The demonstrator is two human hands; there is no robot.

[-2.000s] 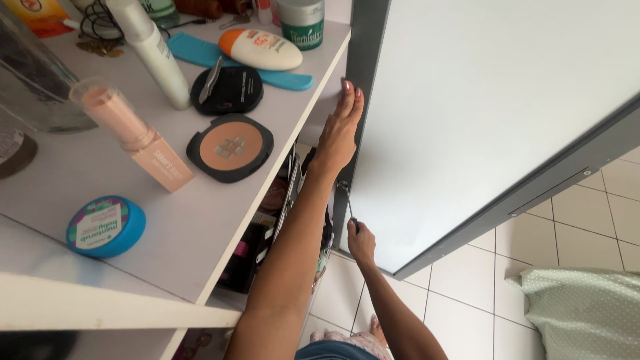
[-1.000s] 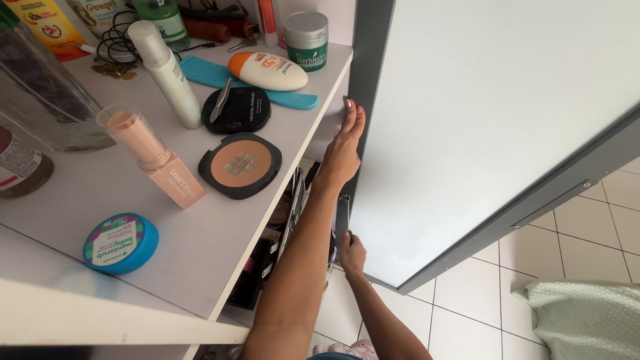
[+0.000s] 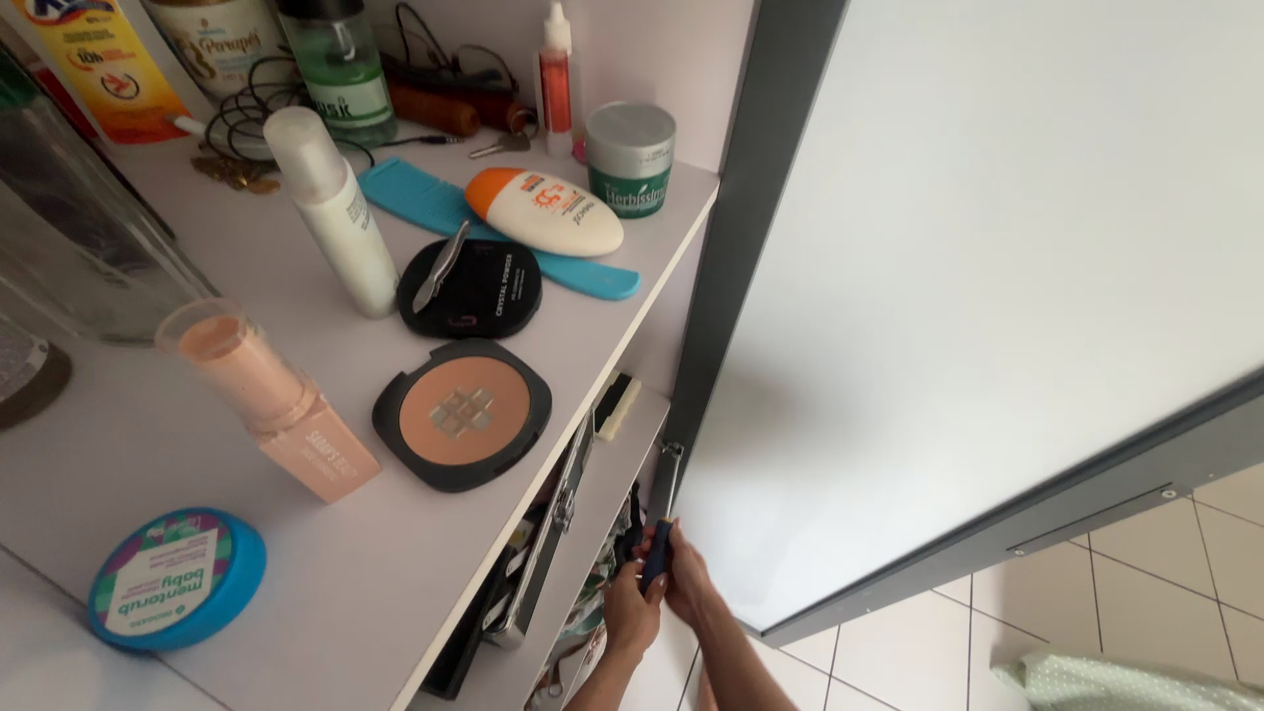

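A screwdriver with a dark blue handle is held between both hands, its metal shaft pointing up at a small metal hinge on the inner edge of the grey door frame. My left hand grips the handle from the left, fingers curled around it. From the right, my right hand closes on the same handle near the shaft. Whether the tip sits in a screw is too small to tell. The white door panel stands open beside the shelves.
On the upper shelf stand a peach makeup stick, an open powder compact, a black compact, a sunscreen bottle, a blue comb and a green jar. Lower shelves hold cases. Green dotted cloth lies at lower right.
My left hand has left the door frame, where it rested flat, and moved down to the screwdriver beside my right hand. The view has shifted somewhat.
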